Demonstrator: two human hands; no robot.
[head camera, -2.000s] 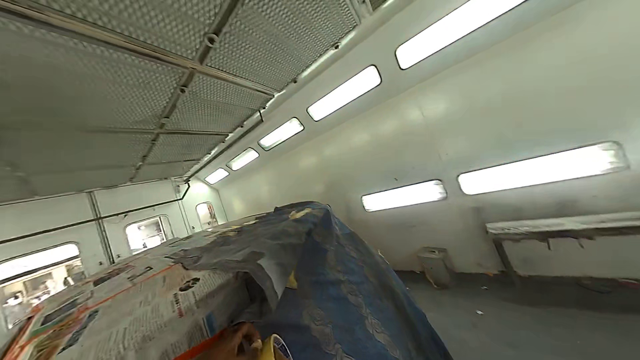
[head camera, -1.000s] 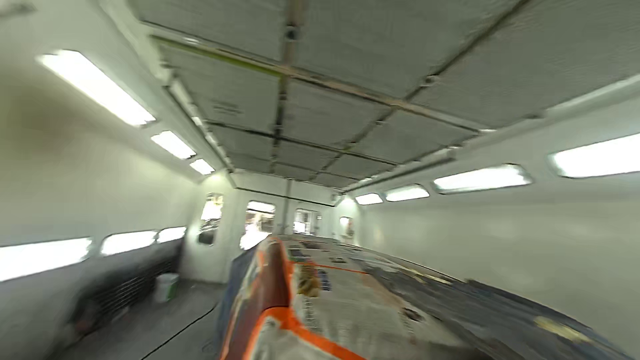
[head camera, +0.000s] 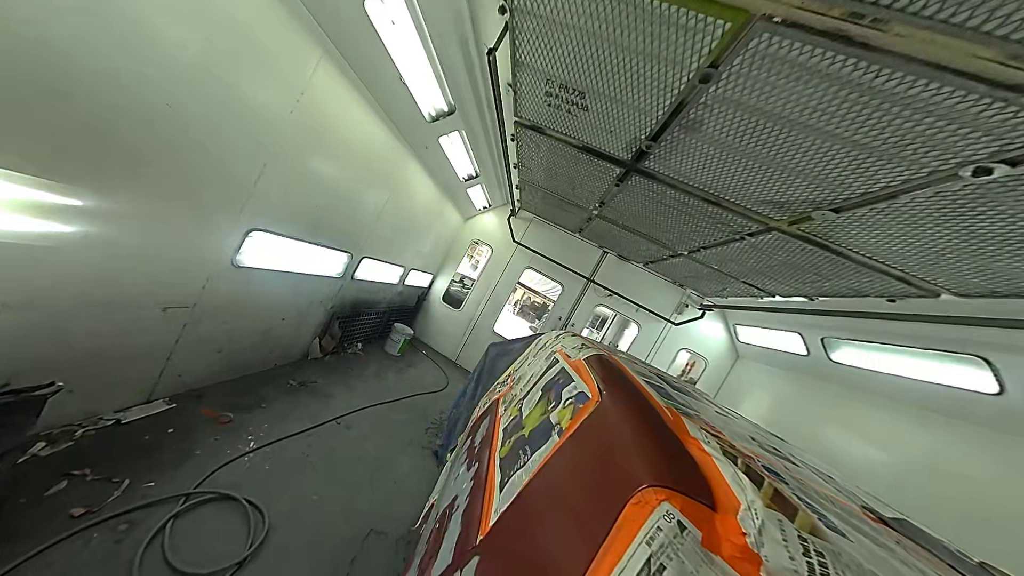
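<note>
Neither my left hand nor my right hand shows in the head view now. Nearest to me, at the lower right, is a vehicle body with a dark red painted panel (head camera: 592, 448). Orange masking tape (head camera: 696, 456) runs along the panel's edges. Newspaper sheets (head camera: 552, 408) cover a window opening on its side, and more newspaper lies over the top. A dark blue cover (head camera: 488, 384) hangs over the far end of the body.
A hose (head camera: 264, 442) lies coiled on the grey floor at the left. A white bucket (head camera: 399, 339) stands by a wall grille (head camera: 370, 324). Scraps of paper (head camera: 88, 432) lie along the left wall. Doors with windows (head camera: 530, 302) close the far end, under a mesh ceiling (head camera: 688, 144).
The view has swung left and tilted. A hand beside a yellow tape roll, at the bottom of the oldest frame, is out of sight. The red panel and the floor hose now show much more.
</note>
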